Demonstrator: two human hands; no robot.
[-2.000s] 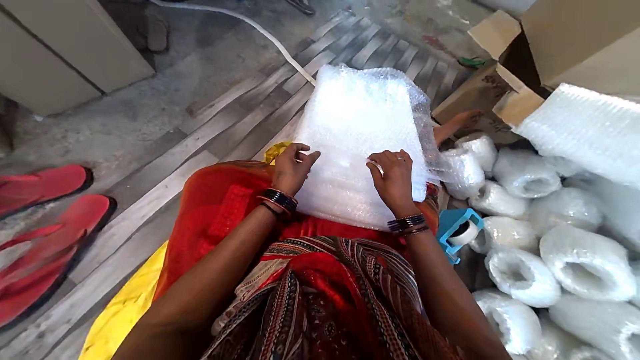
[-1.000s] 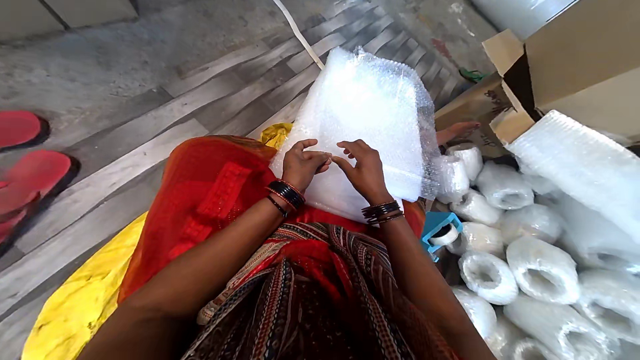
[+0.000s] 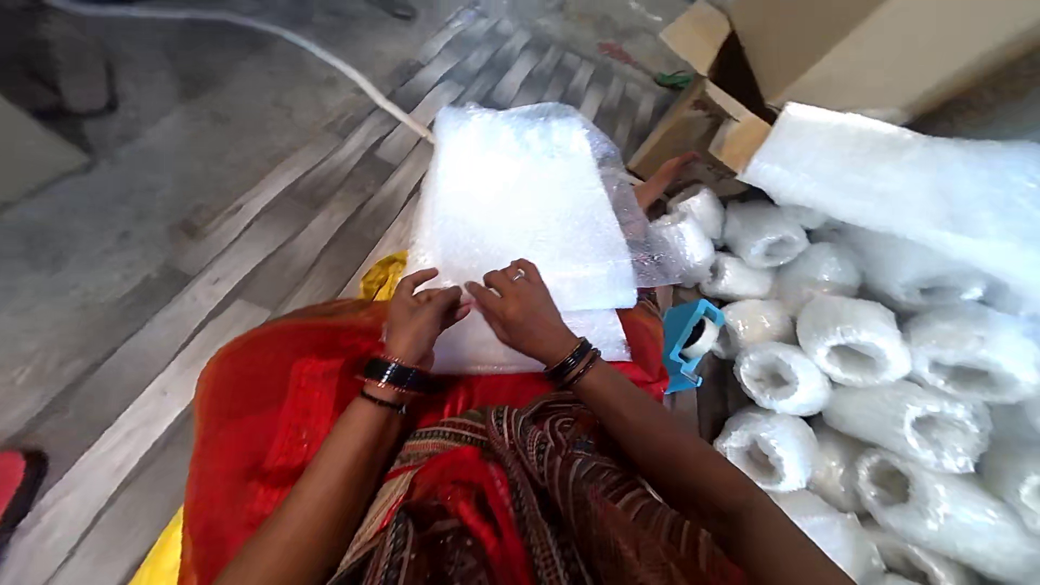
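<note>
A stack of white bubble wrap sheets [image 3: 520, 203] lies across my lap, with a clear loose flap along its right side. Over the stack's near edge, my left hand [image 3: 421, 313] has its thumb and fingertips close together. My right hand [image 3: 520, 309] meets it from the right, its fingertips almost touching the left ones at the sheet's edge. Whether either hand pinches the film or something small cannot be made out. Just right of my lap stands a blue tape dispenser [image 3: 678, 345] with a roll of tape [image 3: 700, 337].
Many rolled bundles of bubble wrap [image 3: 853, 341] are heaped on the right, under a larger white sheet [image 3: 902, 179]. Behind them is an open cardboard box [image 3: 699, 122]. A pale hose or cable [image 3: 325, 57] runs over the floor. A red slipper [image 3: 12, 487] lies far left.
Two seconds ago my hands were apart on the stack; by one second ago they had come together, and they are still close together at its near edge.
</note>
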